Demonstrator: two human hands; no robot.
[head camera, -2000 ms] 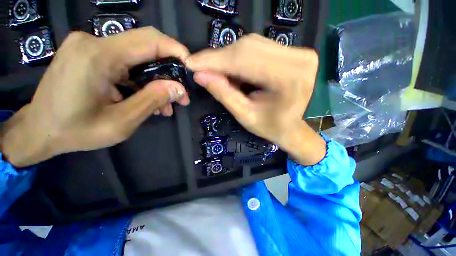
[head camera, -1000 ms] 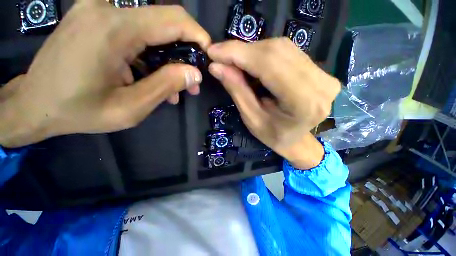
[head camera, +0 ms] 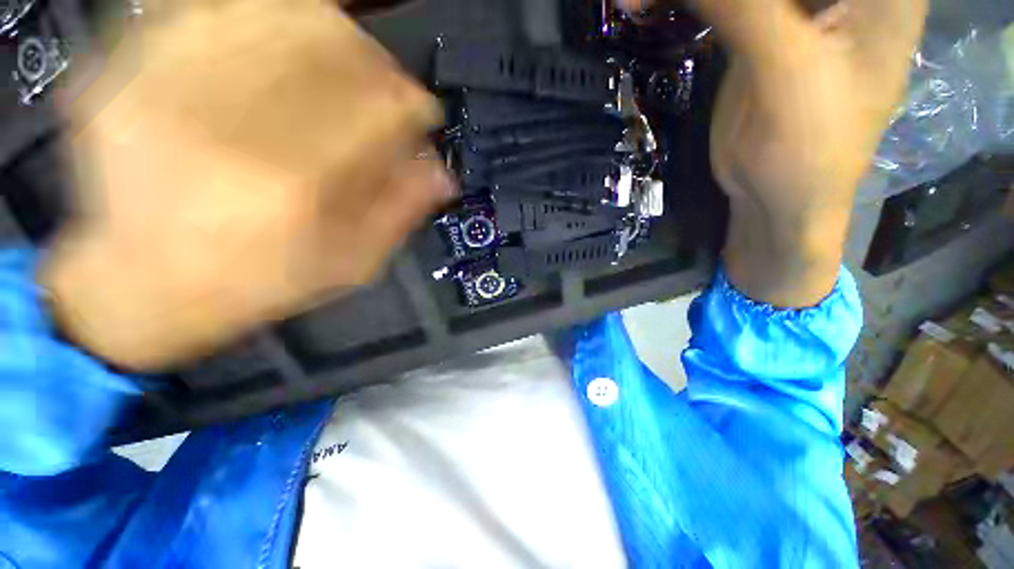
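My left hand (head camera: 239, 178) is large and blurred at the left, its fingers curled toward the strap pile; whether it holds anything is unclear. My right hand (head camera: 795, 133) is at the upper right, its fingers partly cut off by the top edge near dark glossy items; its grip cannot be told. Several black watch straps (head camera: 545, 145) lie piled between the hands, with silver buckles (head camera: 639, 191) at their right ends. Two watch cases lie sensor side up near the pile's lower left, one (head camera: 480, 231) above the other (head camera: 489, 286).
The black compartment tray (head camera: 434, 311) has raised ribs and runs close to my body. Another watch case (head camera: 36, 61) lies at the upper left. Clear plastic film (head camera: 956, 100) is at the upper right. Brown cartons (head camera: 956, 383) stand at the lower right.
My hands have parted from the black item they held together. My right hand has moved up and right, and the strap pile shows between the hands. The view has shifted.
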